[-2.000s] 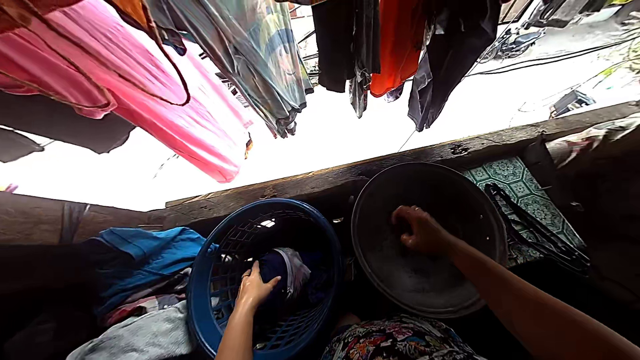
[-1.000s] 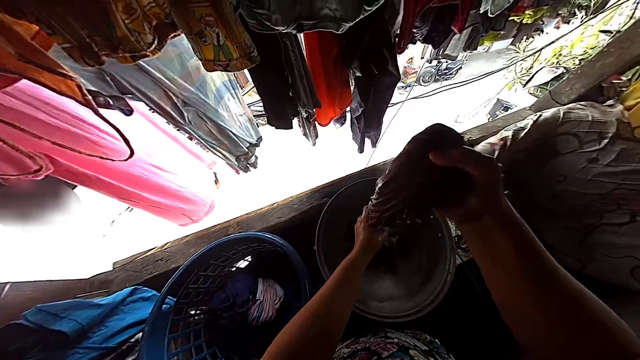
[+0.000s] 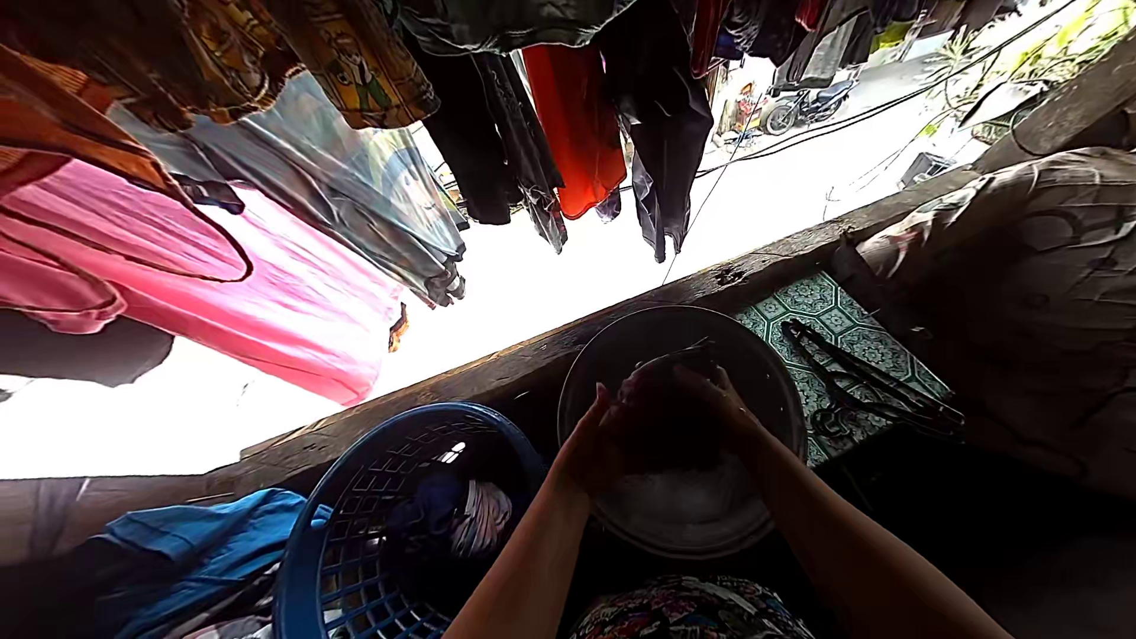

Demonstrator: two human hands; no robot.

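A round metal basin [image 3: 683,532] stands in front of me with whitish, cloudy water in it. Over it my left hand [image 3: 590,444] and my right hand [image 3: 723,404] hold a dark, wet-looking cloth [image 3: 666,413] between them, one at each side; its lower edge is lost in shadow. Left of the basin is a blue plastic laundry basket [image 3: 306,550], with a dark blue cloth [image 3: 430,510] and a striped light cloth [image 3: 484,519] inside.
A wooden beam [image 3: 497,364] runs behind the basin and basket. Hangers [image 3: 861,377] lie on green patterned sheeting [image 3: 821,306] at the right. Blue cloth [image 3: 200,537] lies left of the basket. Clothes hang overhead, including a red garment [image 3: 577,133].
My left hand was in the basket two seconds ago and is now at the basin. The dark cloth, raised in both hands one second ago, is now lower over the basin.
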